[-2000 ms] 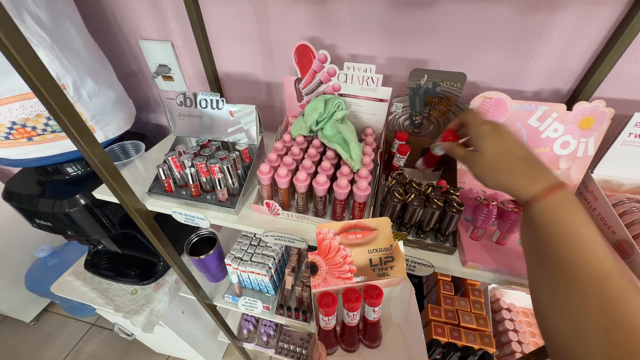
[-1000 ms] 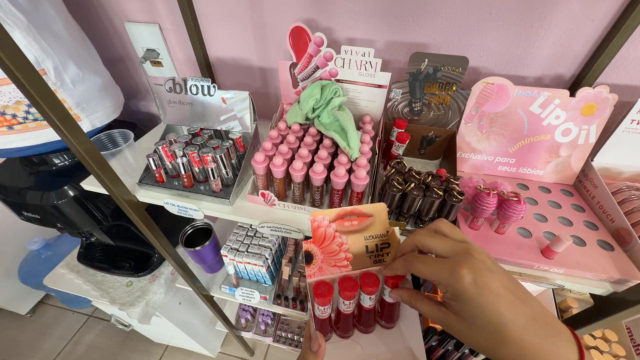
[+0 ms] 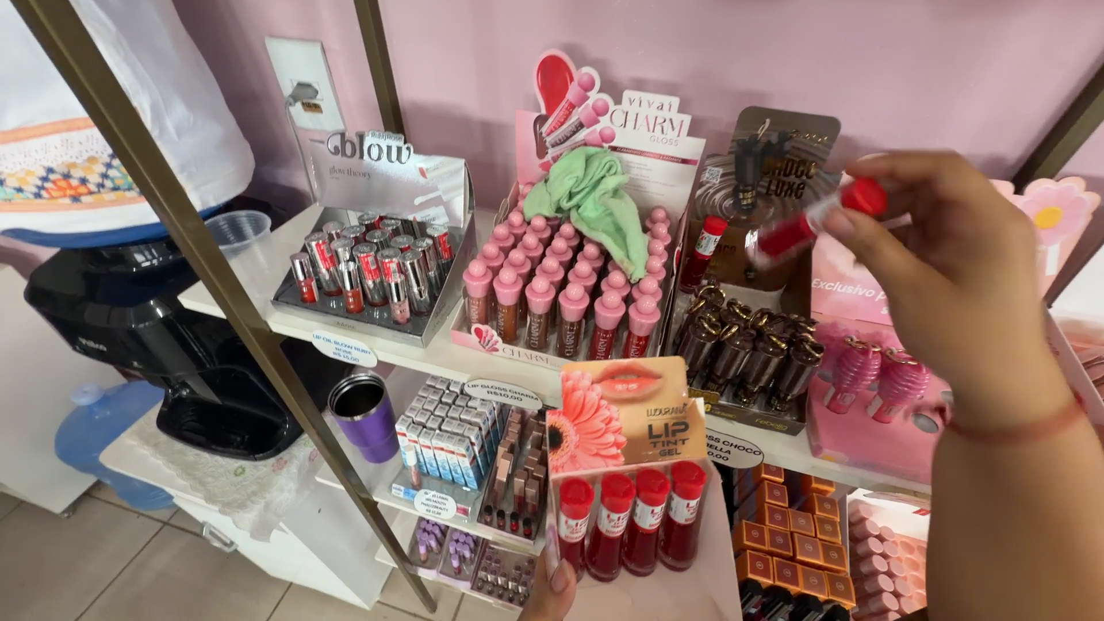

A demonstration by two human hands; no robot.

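Observation:
My right hand [image 3: 931,259] holds a red-capped lip tint tube [image 3: 811,226], slightly blurred, between thumb and fingers, above the box of dark brown glosses [image 3: 759,345]. Another red-capped tube [image 3: 704,253] stands at the back left of that box. Low in the view my left hand [image 3: 552,593] grips the left edge of a cardboard lip tint display box [image 3: 668,595], its thumb showing. Several red-capped tubes [image 3: 611,526] stand in a row in that box. A green cloth [image 3: 591,203] lies on the pink-capped glosses [image 3: 539,302] in their display.
A display of silver-capped lip oils [image 3: 371,267] stands left on the white shelf [image 3: 414,354]. Pink lip oils [image 3: 880,379] are at the right. A metal shelf post [image 3: 207,285] crosses the left side. Below are a purple tumbler [image 3: 366,418] and orange boxes [image 3: 798,535].
The right hand has moved up from the row of tubes in the held box to above the brown glosses, now with a red-capped tube between its fingers.

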